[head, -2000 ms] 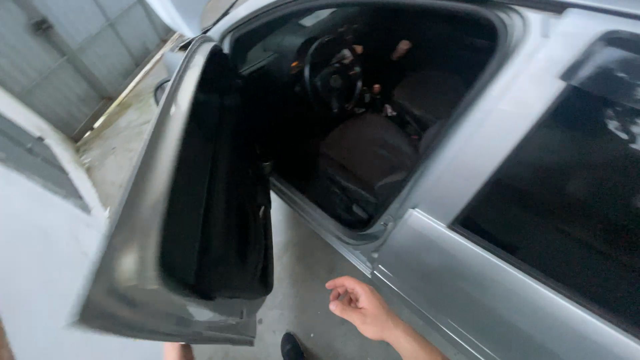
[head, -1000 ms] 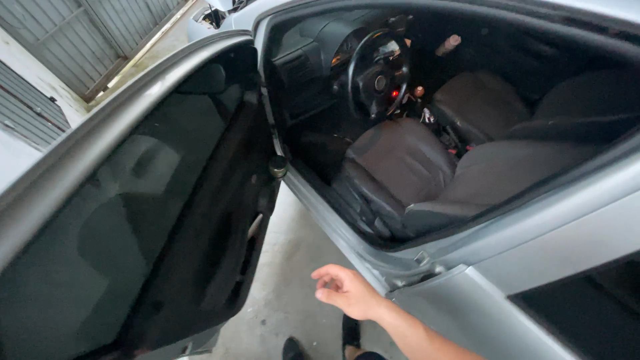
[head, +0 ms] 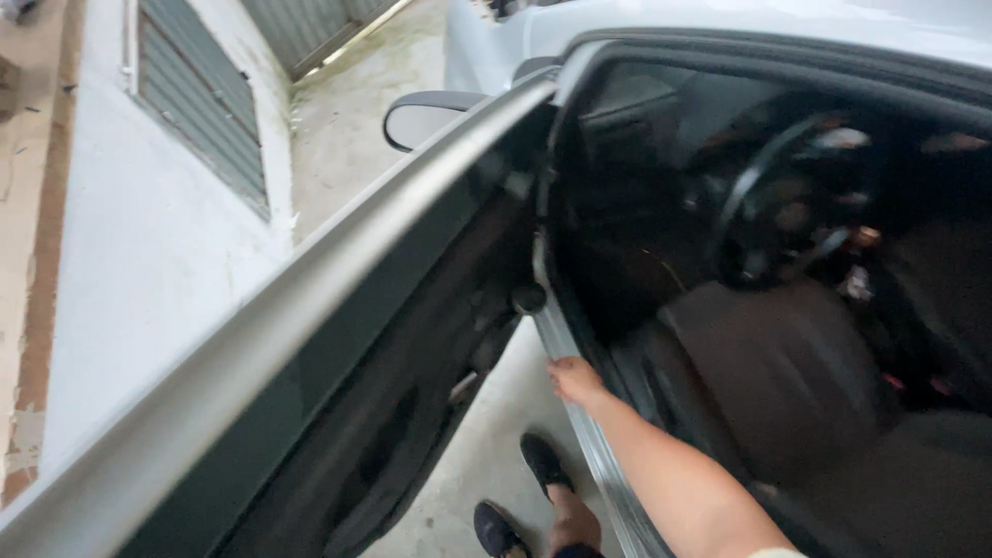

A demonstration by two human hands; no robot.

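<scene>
My right hand (head: pixel 575 380) reaches down over the metal door sill (head: pixel 601 457) of a silver car. Its fingers are loosely curled, and I see nothing held in them; whether it touches the sill is unclear. The swung-out car door (head: pixel 325 364) is to the left of the hand, with a round dark knob (head: pixel 529 298) near its inner panel's front end. Beyond the sill are the front seat (head: pixel 775 356) and the steering wheel (head: pixel 744 194), both blurred. My left hand is out of view.
A side mirror (head: pixel 425 124) juts out past the door. A white wall (head: pixel 170 232) with a corrugated metal panel (head: pixel 205 93) stands at the left. My feet in dark shoes (head: pixel 545 459) are on the concrete floor (head: pixel 465 457) between door and sill.
My right hand has moved forward to the sill, between the door and the seat. The view has shifted, and the side mirror and white wall now show more fully.
</scene>
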